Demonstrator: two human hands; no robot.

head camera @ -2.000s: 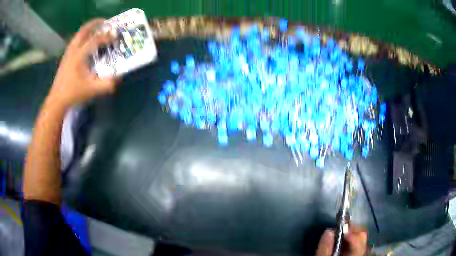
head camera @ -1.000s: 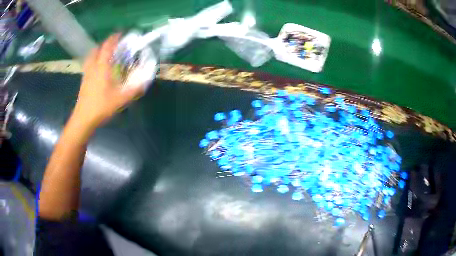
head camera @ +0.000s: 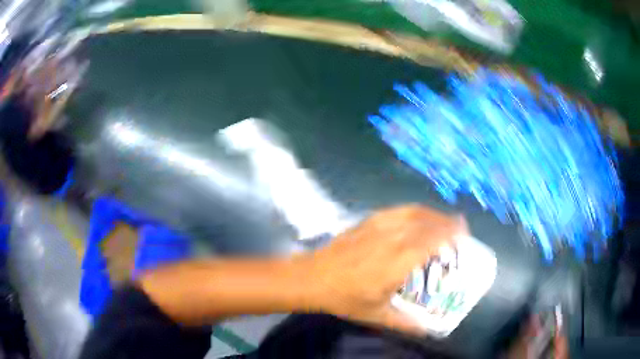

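My left hand [head camera: 386, 263] grips a white open socket shell [head camera: 467, 280] by its left side, low and right of the picture's middle. Small parts inside the shell are blurred. A white cord in clear plastic [head camera: 288, 186] lies on the dark bench above my left wrist. My right hand [head camera: 544, 336] is cut off at the bottom edge, small and blurred, with a thin metallic tool by its fingers, likely the soldering iron. The pile of blue disc components [head camera: 512, 151] is smeared by motion at the right.
The green conveyor [head camera: 561, 42] runs along the back beyond a worn pale bench edge [head camera: 330, 31]. A bagged white item [head camera: 470, 21] lies on it. Another person's hand and dark sleeve [head camera: 35, 151] show at the far left. A blue object [head camera: 95, 259] is at lower left.
My left hand has moved from the conveyor edge to the lower right, bringing a shell and bagged cord over the bench. The view has shifted. My right hand shows again at the bottom edge.
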